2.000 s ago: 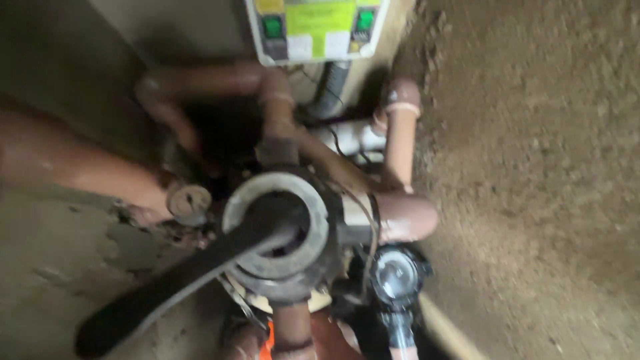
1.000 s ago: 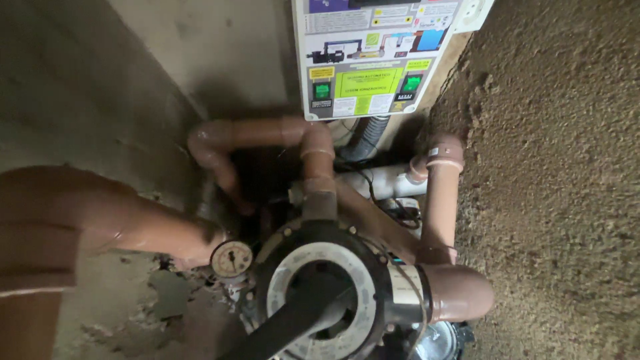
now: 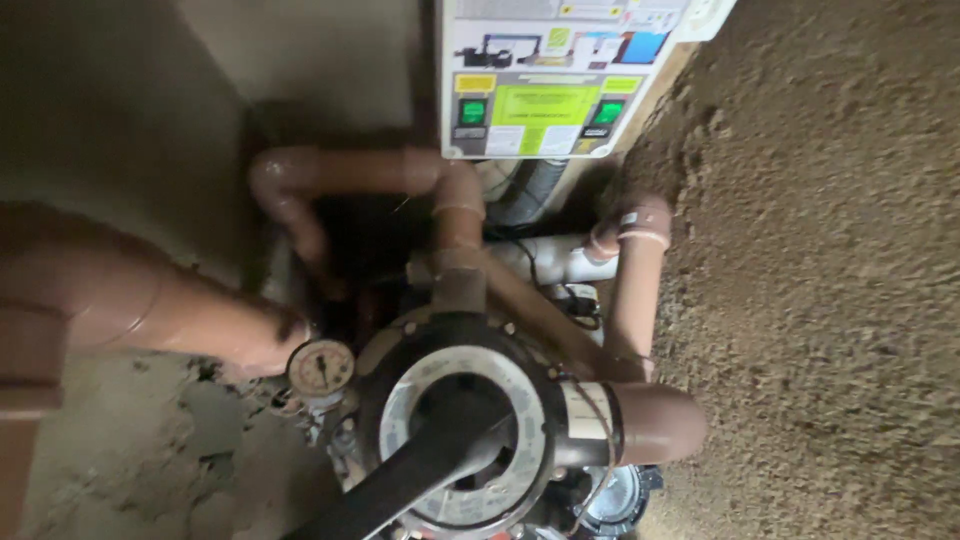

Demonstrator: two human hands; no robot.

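Observation:
Neither of my hands shows in the head view. A black multiport valve (image 3: 525,487) with a pale ring plate (image 3: 405,405) stands at the lower middle, and its long black lever handle (image 3: 420,472) points to the lower left. At the valve's left side sits a round pressure gauge (image 3: 321,367) with a dark needle. Brown PVC pipes join the valve at its top (image 3: 459,225) and at its right (image 3: 660,424). Under the right pipe, a round clear-lidded fitting (image 3: 615,495) is partly hidden.
A white control box (image 3: 547,105) with two green switches hangs above the valve, a grey corrugated conduit (image 3: 529,191) below it. A thick brown pipe (image 3: 187,315) crosses on the left. A rough wall (image 3: 817,270) rises on the right; a white pipe (image 3: 555,259) lies behind.
The view has shifted, so more of the control box shows and the valve's lever is cut off by the lower edge. Something orange below the valve two seconds ago is largely out of view.

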